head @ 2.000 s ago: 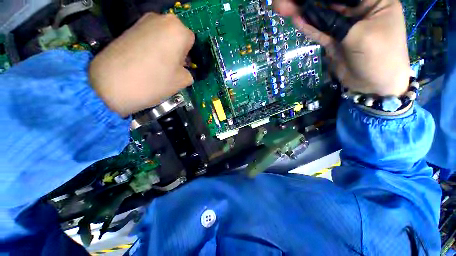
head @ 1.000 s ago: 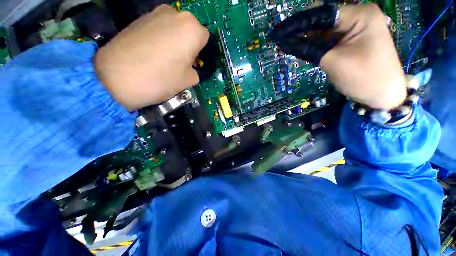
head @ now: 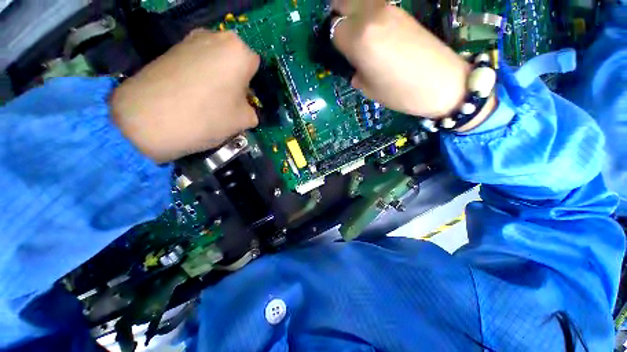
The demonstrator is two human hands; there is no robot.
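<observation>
A green circuit board (head: 337,127) crowded with parts lies in a black carrier (head: 265,199). My left hand (head: 189,93) is over the board's left edge, its fingers curled inward; black covering shows at the fingers and a small yellow-orange part shows beside them. My right hand (head: 399,62) is over the upper middle of the board, back of the hand up, its fingers hidden or cut off near the top edge. I cannot tell what either hand holds. A yellow block (head: 296,152) stands near the board's lower left corner. A thin upright strip (head: 294,89) stands on its left half.
Green clips (head: 375,210) sit on the carrier's near edge. A second board (head: 172,216) lies at the lower left, partly under my left sleeve. Another board (head: 526,34) is at the upper right. Yellow-black tape (head: 447,227) shows below. A blue sleeve (head: 608,103) is at the right edge.
My right hand has moved left across the board, uncovering the clip and board at the upper right. My left hand stays at the board's left edge, with only a small shift.
</observation>
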